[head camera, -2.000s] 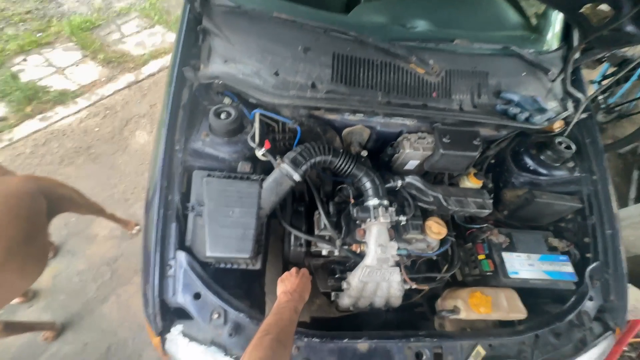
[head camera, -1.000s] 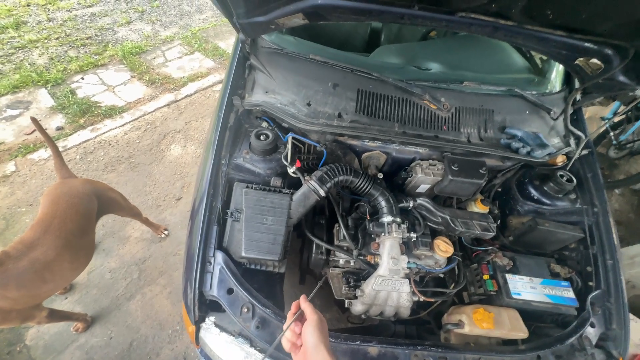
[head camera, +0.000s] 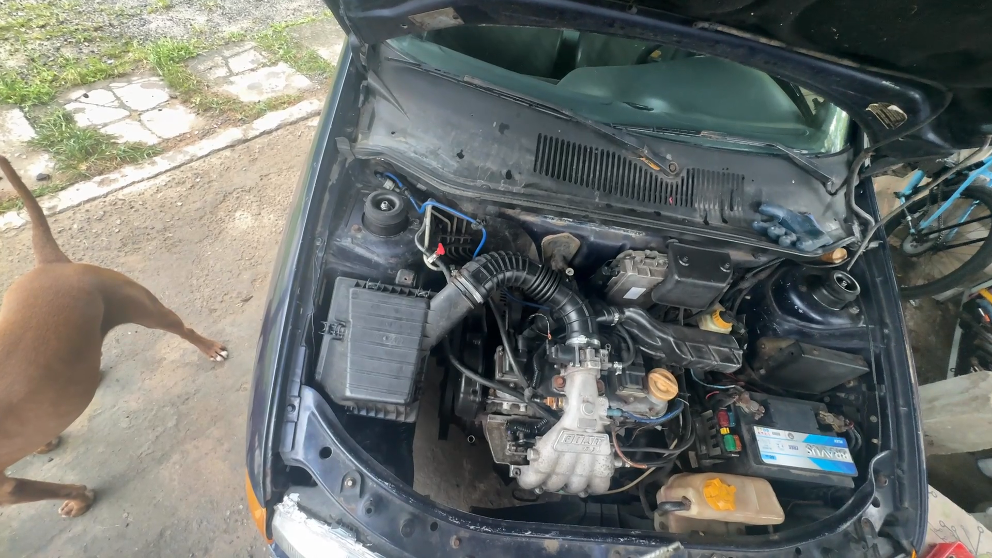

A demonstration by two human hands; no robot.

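Note:
Neither of my hands is in view. Below me lies a car's engine bay, with a cast metal Fiat intake manifold at its middle. A black corrugated air intake hose curves from the black air filter box on the left to the throttle body. The yellowish oil filler cap sits right of the manifold. At the right are the battery and, in front of it, a translucent reservoir with a yellow cap. The tip of a metal object shows at the bottom edge; its kind is unclear.
The raised hood overhangs the windshield. A blue-grey glove lies on the cowl at the right. A brown dog stands on the ground left of the car. A blue bicycle is at the far right.
The hand that was at the front of the engine bay, holding a thin rod one second ago, has left the view. The dog stands farther into view than two seconds ago. The view has shifted.

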